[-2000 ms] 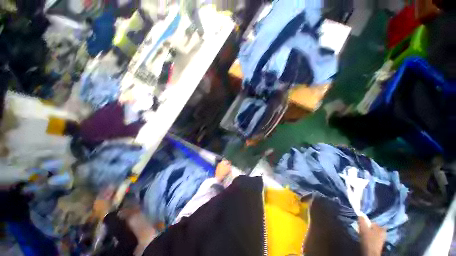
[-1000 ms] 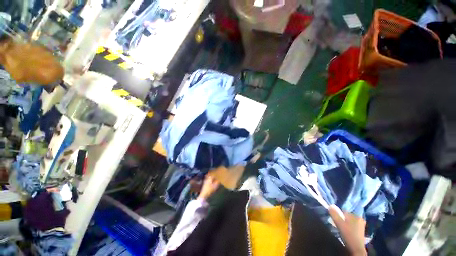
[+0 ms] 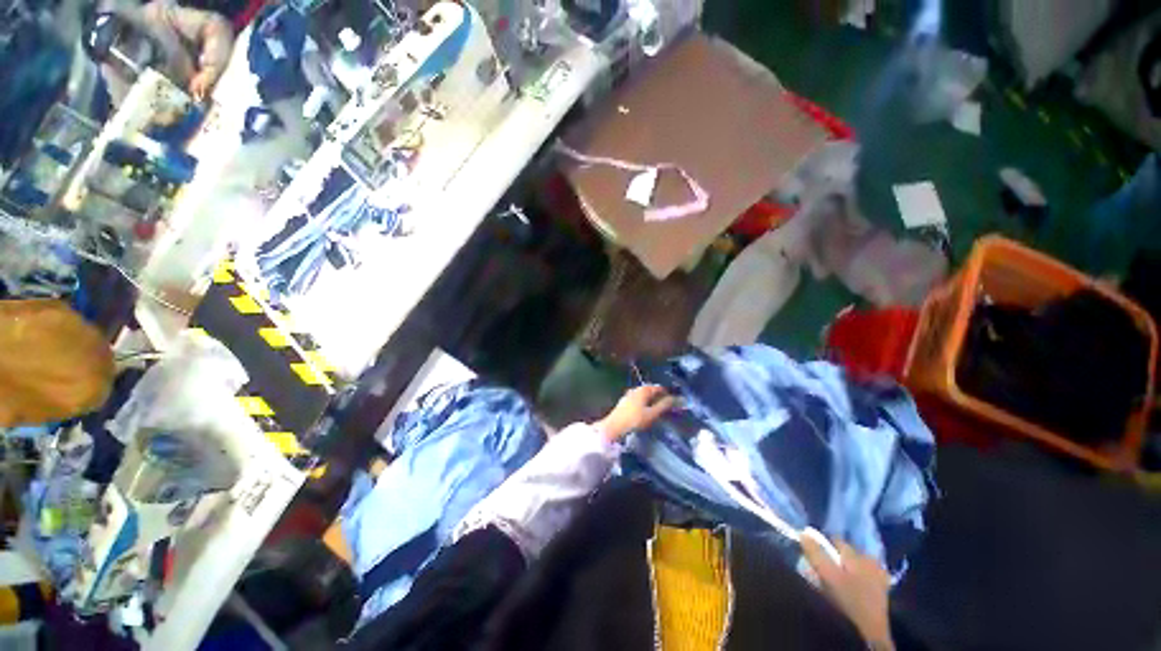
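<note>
A tied bundle of light-blue and dark cut pieces (image 3: 847, 439) hangs in front of me at the lower right of centre. My right hand (image 3: 851, 572) is shut on the white tie strip (image 3: 751, 490) that runs round the bundle. My left hand (image 3: 640, 410) is at the bundle's left edge with its fingers bent; whether it grips a piece is too blurred to tell. A light-blue garment heap (image 3: 446, 464) lies to the left, partly behind my left sleeve.
White sewing tables (image 3: 382, 312) with machines run along the left. A brown board (image 3: 694, 146) carrying a pink strip (image 3: 688, 197) is ahead. An orange basket (image 3: 936, 337) with dark contents and a red stool or crate (image 3: 866, 343) stand at right. A person sits at upper left.
The view has moved forward past the garment heap and blue crate. My left hand has left the heap and come to the bundle's left edge. My right hand still holds the tie.
</note>
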